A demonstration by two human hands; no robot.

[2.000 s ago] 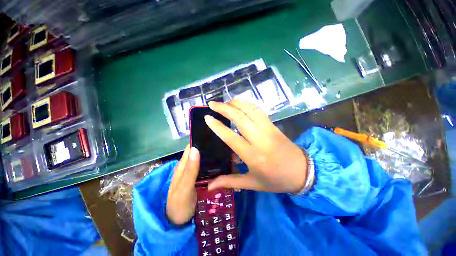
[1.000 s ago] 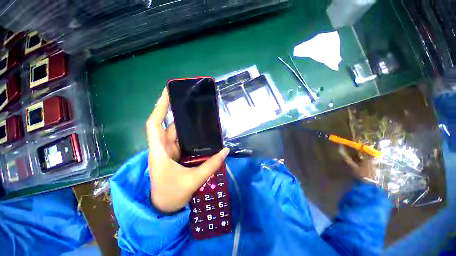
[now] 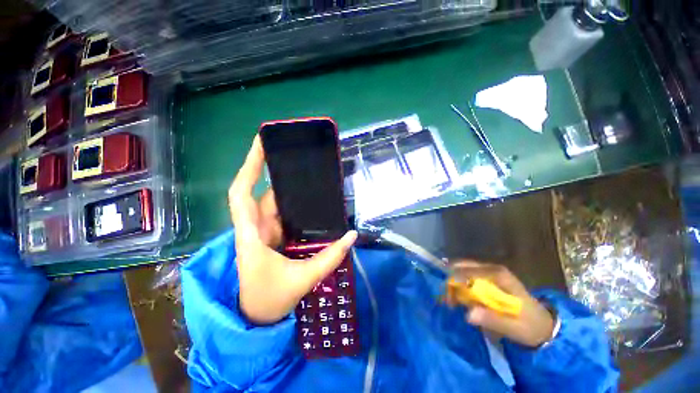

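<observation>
My left hand (image 3: 269, 261) holds an opened dark red flip phone (image 3: 307, 184) upright over the bench edge, fingers behind it and thumb at the hinge. The black screen half is up and the keypad half hangs below. My right hand (image 3: 503, 307), slightly blurred, is shut on a yellow-orange handled tool (image 3: 483, 295) to the right of the phone. The tool's shaft is too blurred to trace clearly. The lens sheet (image 3: 399, 173) with dark-framed windows lies on the green mat (image 3: 230, 153), partly hidden behind the phone.
A clear blister tray (image 3: 165, 230) with red phones stands at left. Tweezers (image 3: 482, 138), a white cloth (image 3: 518, 101), a translucent bottle (image 3: 564, 38) and a small clear container (image 3: 577, 140) are at right. A scrap bin (image 3: 614, 269) with film is below right. Clear trays are stacked behind.
My right hand let go of the phone, reached to the bin edge and took the yellow-orange tool, then moved back left with it. My left hand now holds the phone alone.
</observation>
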